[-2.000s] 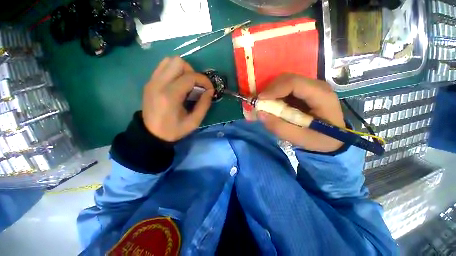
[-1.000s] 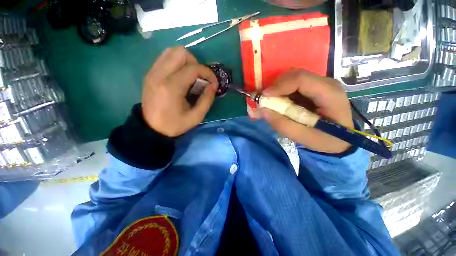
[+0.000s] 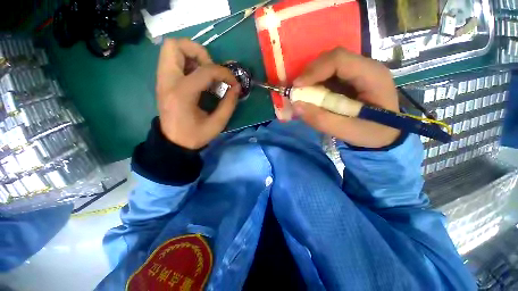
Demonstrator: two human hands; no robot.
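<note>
My left hand (image 3: pixel 190 94) pinches a small silver-white battery cell (image 3: pixel 221 88) between thumb and fingers, at the left side of a round black device unit (image 3: pixel 241 78) on the green mat. The fingertips cover part of the unit's rim. My right hand (image 3: pixel 352 96) holds the soldering iron (image 3: pixel 326 100) by its cream-taped grip. The iron's metal tip points left and reaches the right side of the unit; whether it touches is too small to tell.
A red pad (image 3: pixel 315 42) lies beyond my right hand. Tweezers (image 3: pixel 227 25) and white paper (image 3: pixel 184 16) lie at the back. Black units (image 3: pixel 102 42) cluster at back left. A metal tray (image 3: pixel 434 59) is at back right. Battery trays (image 3: pixel 34 131) flank both sides, the right one (image 3: pixel 454 122) beside my forearm.
The whole view has shifted, with the bench things sitting higher in the picture. My left fingers have shifted slightly around the cell. Both hands keep their grips, the iron tip still near the unit.
</note>
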